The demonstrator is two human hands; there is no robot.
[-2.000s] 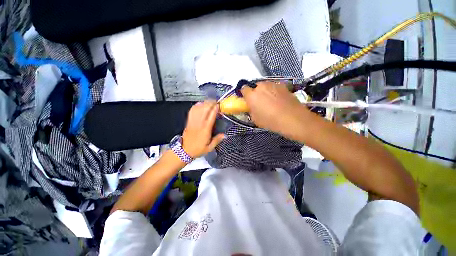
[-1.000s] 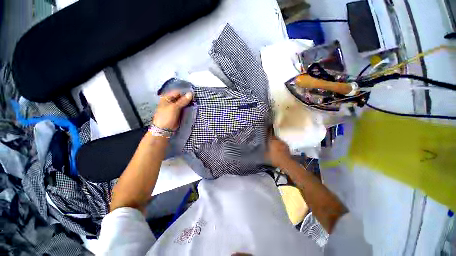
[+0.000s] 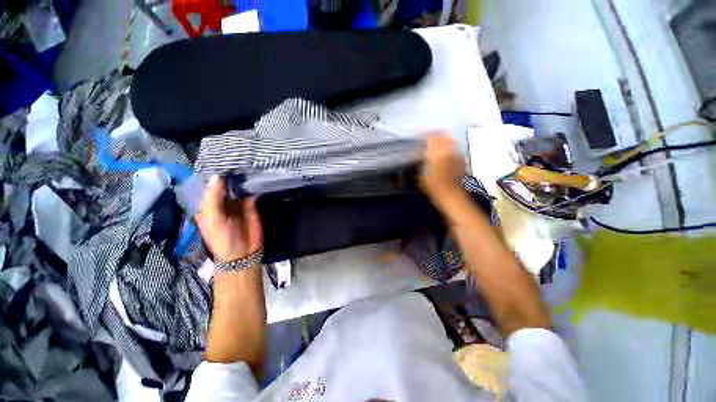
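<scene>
The checked garment is stretched sideways above and behind the narrow black board, blurred by motion along its front edge. My left hand is at its left end, by a dark strip, thumb and fingers at the cloth edge. My right hand grips its right end and is blurred. Some checked cloth also hangs at the right part of the narrow board. The steam iron is parked at the right, its tan handle free.
The wide black board lies behind the garment. A heap of checked and grey pieces with a blue strip is at left. A scorched white cloth lies by the iron. A yellow-green sheet is at right.
The iron was released between the first two frames. Since then both hands have moved the garment back off most of the narrow board and stretched it sideways. The view has shifted.
</scene>
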